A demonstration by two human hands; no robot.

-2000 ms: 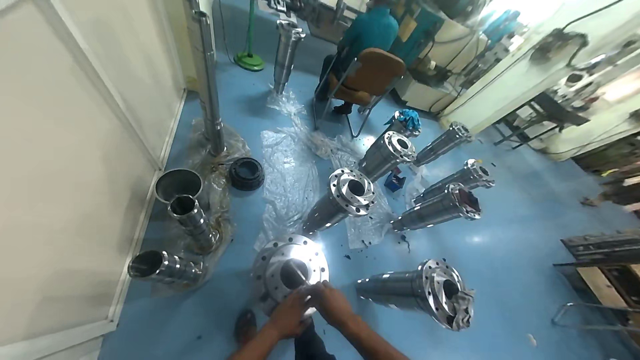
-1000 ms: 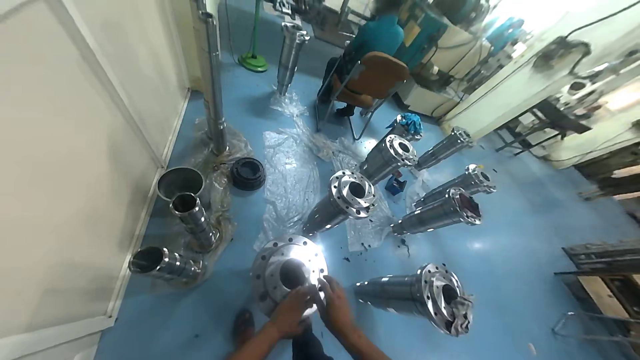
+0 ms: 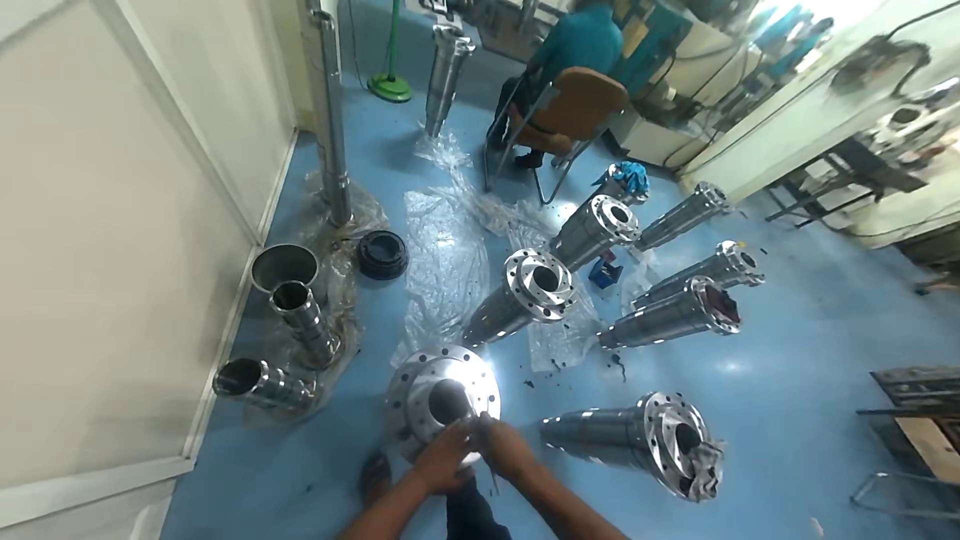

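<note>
A flanged metal cylinder [image 3: 420, 397] with a ring of bolt holes and a dark central bore stands upright just before me. My left hand [image 3: 444, 454] is at the near right part of its flange, fingers bent. Close beside it, my right hand [image 3: 501, 444] is at the flange's right edge, with a thin rod-like thing hanging below it. The two hands nearly meet, and what lies between the fingers is too small to tell. To the right stands another flanged cylinder [image 3: 600, 435] with a crumpled grey rag [image 3: 705, 471] on its top. A similar flanged cylinder [image 3: 499, 307] stands beyond my hands.
Several more flanged cylinders [image 3: 652, 319] stand at the right. Plastic sheeting [image 3: 446, 255] lies on the blue floor, with a black ring-shaped part [image 3: 382, 255] near it. Metal sleeves [image 3: 304, 319] stand by the left wall. A person [image 3: 581, 37] sits on a brown chair [image 3: 581, 105] farther back.
My hands have shifted slightly over the right side of the flange. The thin thing below my right hand shows now. The cylinders around stay where they were.
</note>
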